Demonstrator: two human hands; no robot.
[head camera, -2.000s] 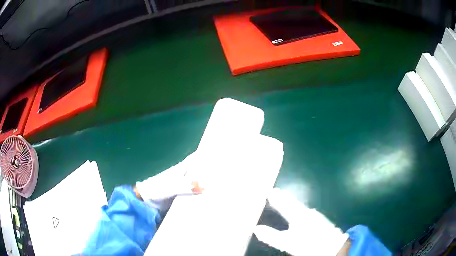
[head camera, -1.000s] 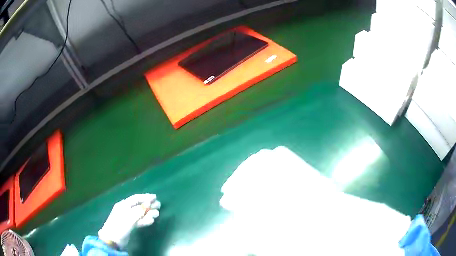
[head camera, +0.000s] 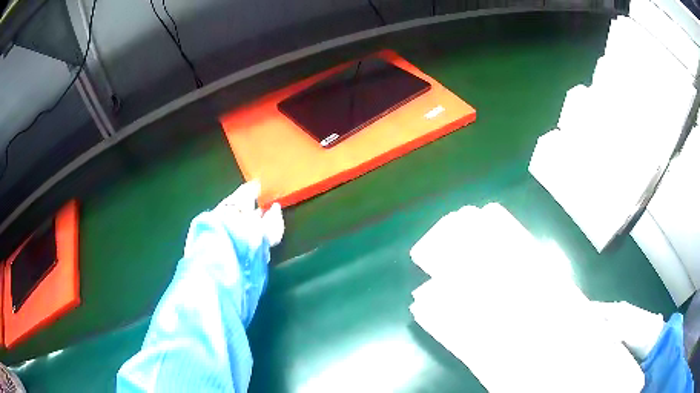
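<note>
An orange-red foam tray (head camera: 253, 142) lies on the green conveyor belt with a glossy black screen device (head camera: 353, 100) on top. My gloved left hand (head camera: 257, 213) is at the tray's near left corner, with fingers and thumb on either side of it. Overexposed white folded cards (head camera: 522, 299) are at lower right, over the green bench. My gloved right hand (head camera: 633, 326) holds their right end; its fingertips blend into the white and are hard to make out.
Stepped stacks of white cards (head camera: 614, 146) stand at the right. Another orange-red tray (head camera: 67, 265) with a black device (head camera: 34, 265) is at the left edge. A fan's rim (head camera: 9, 384) shows at lower left. Cables (head camera: 180, 50) hang behind the belt.
My left hand has moved from over the bench up and forward to the tray's corner. My right hand remains at the white cards, which are no longer between both hands as two seconds ago.
</note>
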